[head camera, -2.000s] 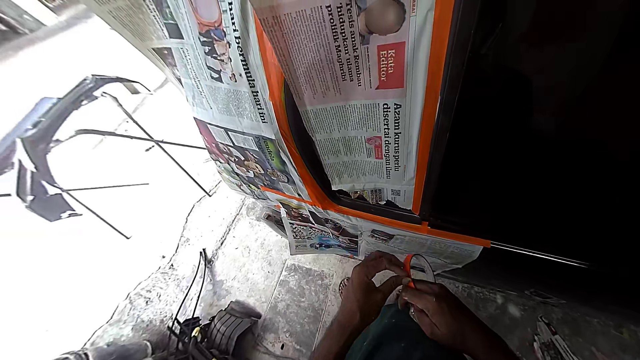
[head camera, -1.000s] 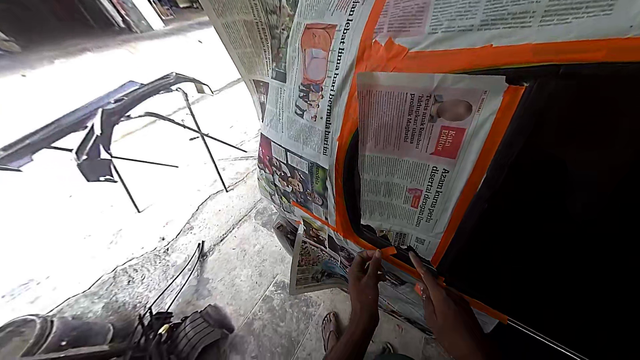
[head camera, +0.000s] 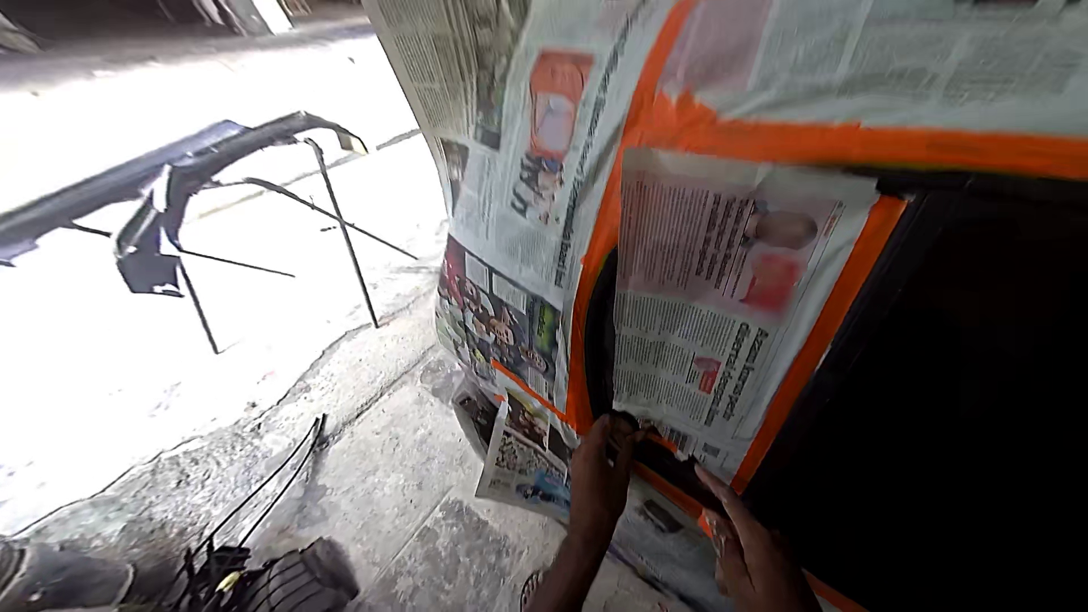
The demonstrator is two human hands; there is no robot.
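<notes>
A newspaper sheet (head camera: 680, 323) covers the small window area of a vehicle body, with orange masking tape (head camera: 820, 340) down its right side. My left hand (head camera: 603, 467) has its fingers pinched at the sheet's lower left corner, by the black trim, where a strip of orange tape shows between my hands. My right hand (head camera: 739, 535) holds its extended index finger against the sheet's lower edge; its other fingers are curled, with a bit of orange at them. Whether it holds a tape roll I cannot tell. More newspaper (head camera: 510, 187) masks the body around the window.
A dark bumper-like part (head camera: 204, 161) rests on a thin metal stand (head camera: 344, 229) at the left. Black cables (head camera: 263, 476) and a dark ribbed object (head camera: 310, 574) lie on the concrete floor (head camera: 408, 467) at the lower left. A dark opening or panel fills the right.
Both hands have moved up from below the body's taped edge to the window sheet's lower edge. The orange tape roll seen in my hands two seconds ago is not visible now.
</notes>
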